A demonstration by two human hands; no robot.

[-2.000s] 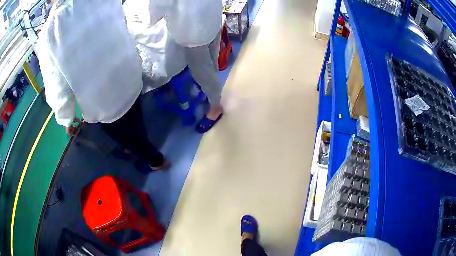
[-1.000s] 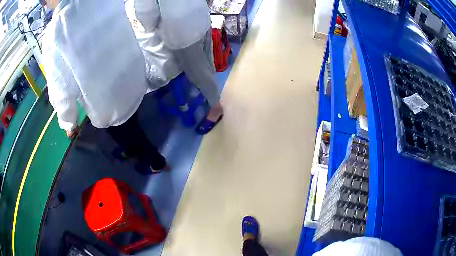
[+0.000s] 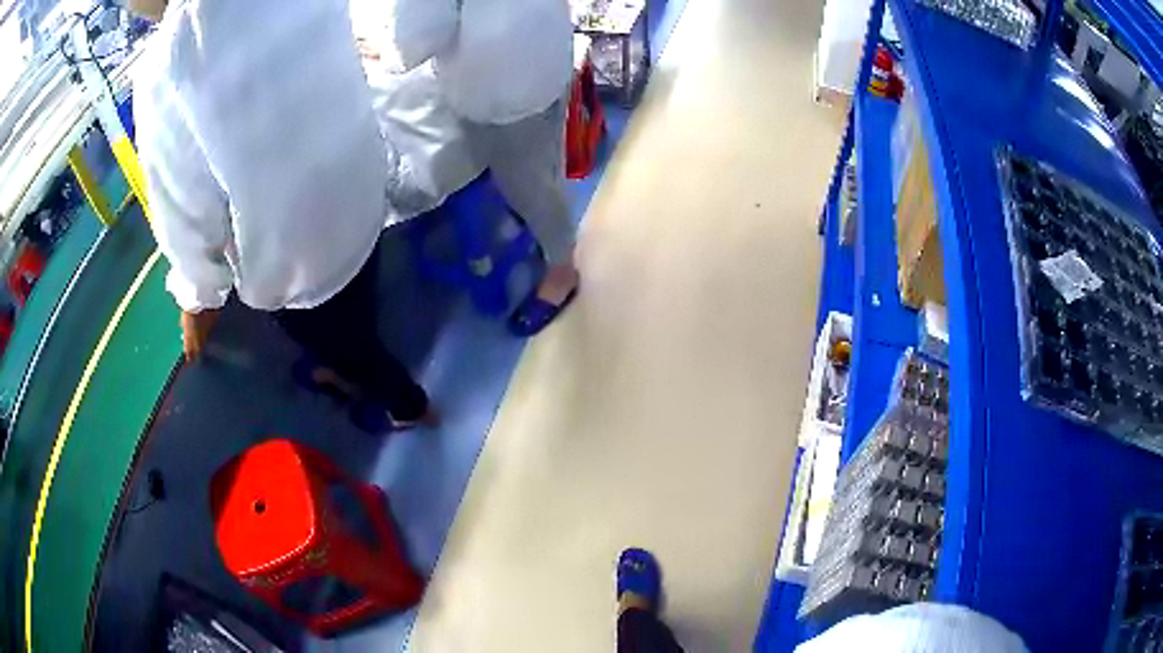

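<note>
Neither of my hands is in the picture. A white sleeve or shoulder part (image 3: 912, 631) shows at the bottom right edge, and one blue slipper (image 3: 638, 577) on a foot shows at the bottom. Nearest on the right, a dark pocketed tray (image 3: 1097, 313) with a white paper label (image 3: 1070, 276) lies on the blue rack (image 3: 963, 383). A stack of grey trays (image 3: 880, 510) stands on the lower shelf. A corner of another dark tray (image 3: 1144, 593) shows at the right edge.
Two people in white smocks (image 3: 287, 153) are at the left beside the green conveyor (image 3: 96, 421). A red stool (image 3: 270, 510) stands on the floor, with a blue stool (image 3: 482, 262) behind. A cardboard box (image 3: 918, 230) is on the rack.
The view has shifted slightly, so the people and rack appear a little further right. The nearer person's lowered hand is now more visible by the conveyor.
</note>
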